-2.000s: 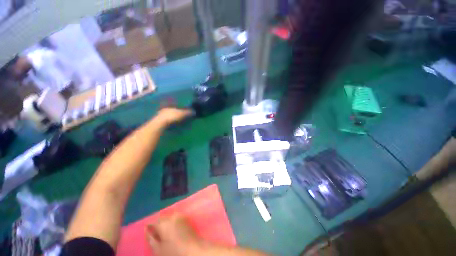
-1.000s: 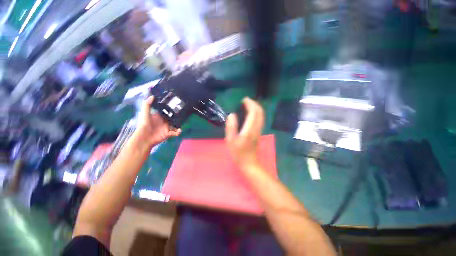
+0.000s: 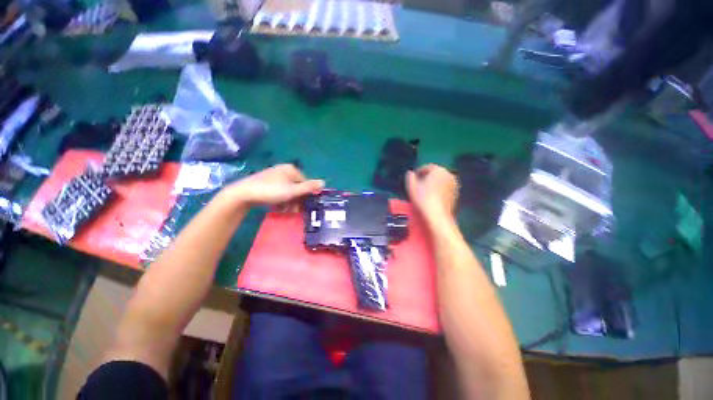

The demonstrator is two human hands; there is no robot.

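The black device body [image 3: 356, 219] lies flat on the red foam mat [image 3: 289, 269], its white label at the left and its film-wrapped grip [image 3: 369, 273] pointing towards me. My left hand [image 3: 277, 186] is at the device's upper left corner, fingertips at its edge; whether it grips is hard to tell. My right hand [image 3: 434, 190] is beyond the device's right end, fingers curled beside a flat black shell [image 3: 395, 164]; I cannot tell whether it touches the shell.
The white screw feeder [image 3: 559, 195] stands at the right, with dark covers [image 3: 600, 301] nearer me. A second red mat [image 3: 125, 207] at the left bears gridded stacks [image 3: 139, 141]. A plastic bag [image 3: 223, 137] and a black unit [image 3: 317, 76] lie farther back.
The device has come down from my raised left hand onto the red mat. My right hand has moved to the device's far right side. The view has turned left and downward.
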